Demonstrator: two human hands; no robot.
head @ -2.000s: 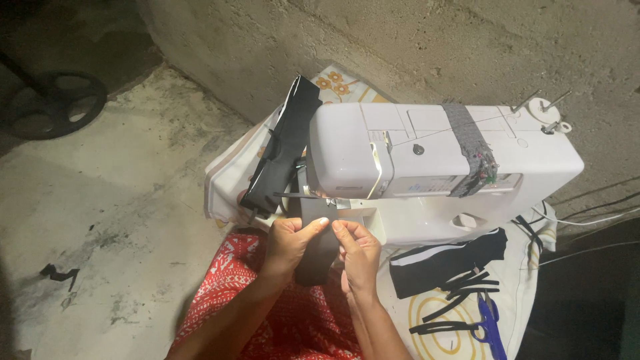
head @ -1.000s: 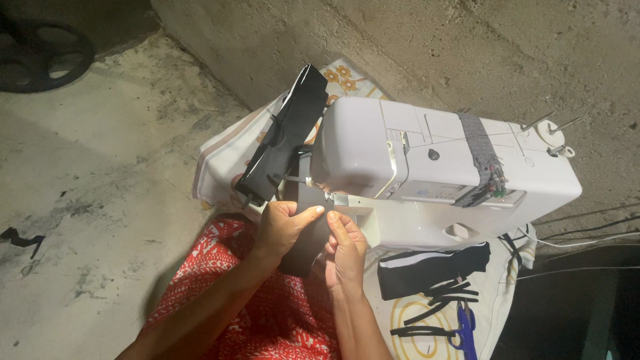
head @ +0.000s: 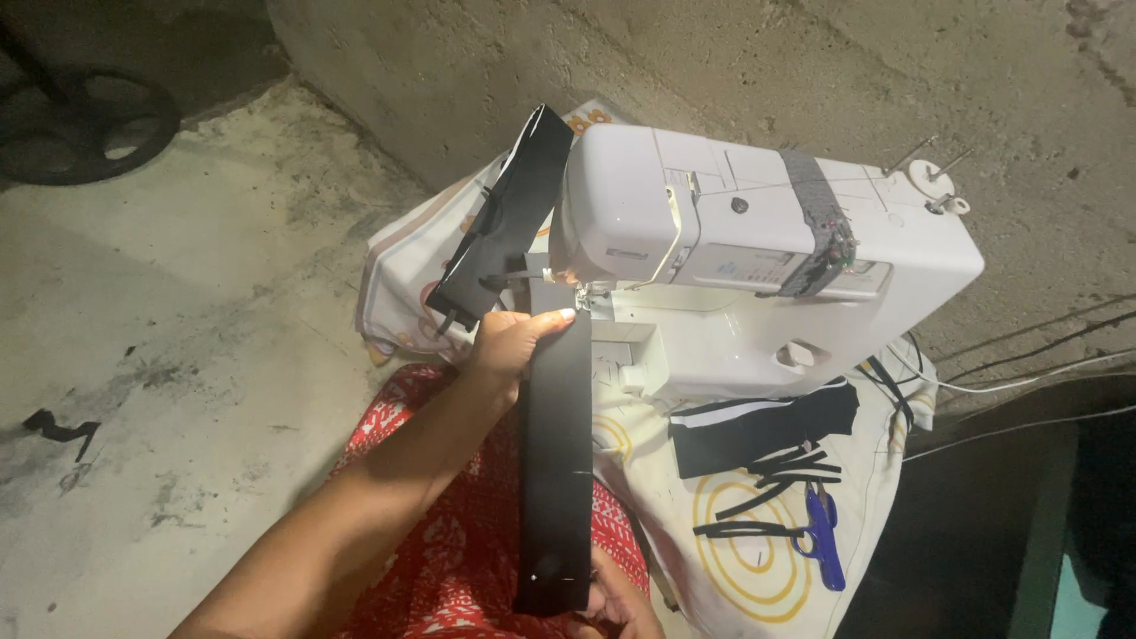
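Note:
A white sewing machine [head: 754,213] stands on a patterned cloth. A long black fabric strip [head: 557,461] runs from under its presser foot [head: 583,297] down over my lap. My left hand [head: 515,342] grips the strip's upper part just in front of the foot, thumb on top. At the strip's lower end, my right hand [head: 617,595] holds its right edge; part of that hand is hidden beneath the fabric and by the frame's edge. Left of the machine lies a folded black piece [head: 510,222] with narrow straps.
Right of my lap, black fabric with a white band [head: 763,426], several thin black strips [head: 754,530] and blue-handled scissors [head: 824,541] lie on the cloth [head: 852,497]. A concrete wall [head: 710,62] rises behind the machine. White cables [head: 1003,388] hang at the right.
My right hand has left the spot beside my left hand near the presser foot and moved down to the strip's lower end. The strip now lies extended over my lap. My left hand stays near the foot.

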